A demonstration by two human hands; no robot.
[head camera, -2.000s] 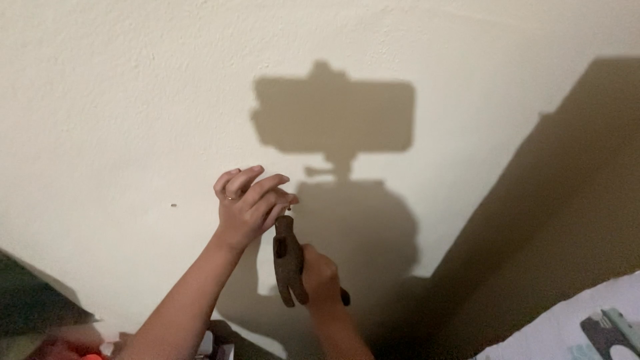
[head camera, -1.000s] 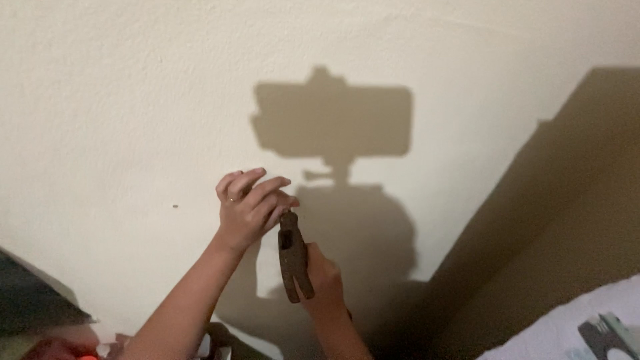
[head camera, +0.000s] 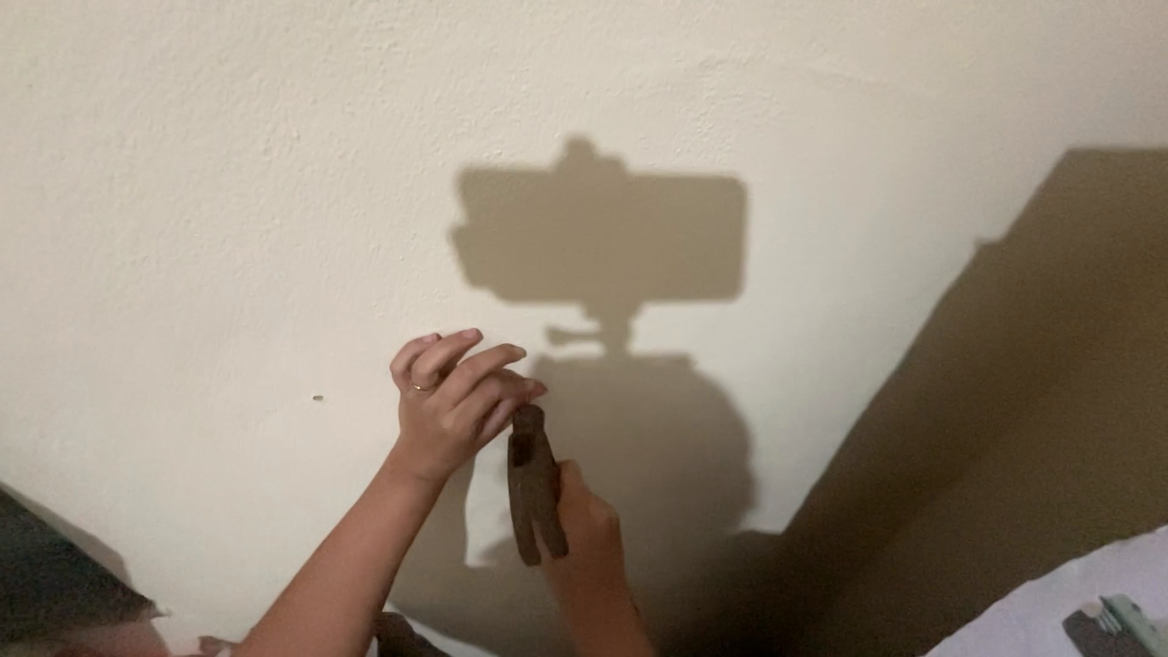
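Observation:
My left hand [head camera: 452,397], a ring on one finger, is raised against the pale wall [head camera: 228,274]. Its thumb and index fingertip are pinched together at the hammer's striking face, and whatever they may hold is hidden there; in the view from two seconds ago a tiny dark tip shows between them. My right hand [head camera: 589,520] grips a dark claw hammer [head camera: 534,493], its face up by the left fingertips and its split claw pointing down. The hammer's handle is mostly hidden behind the head and the hand.
A small mark or hole [head camera: 318,398] shows in the wall left of my hands. Shadows of a head and a mounted phone fall on the wall. Dark material [head camera: 55,575] lies at the lower left. White cloth [head camera: 1031,611] with a grey-green object [head camera: 1118,625] is at the lower right.
The hammer head, a little below the left fingertips two seconds ago, is now up against them. The left hand has kept its place and pose.

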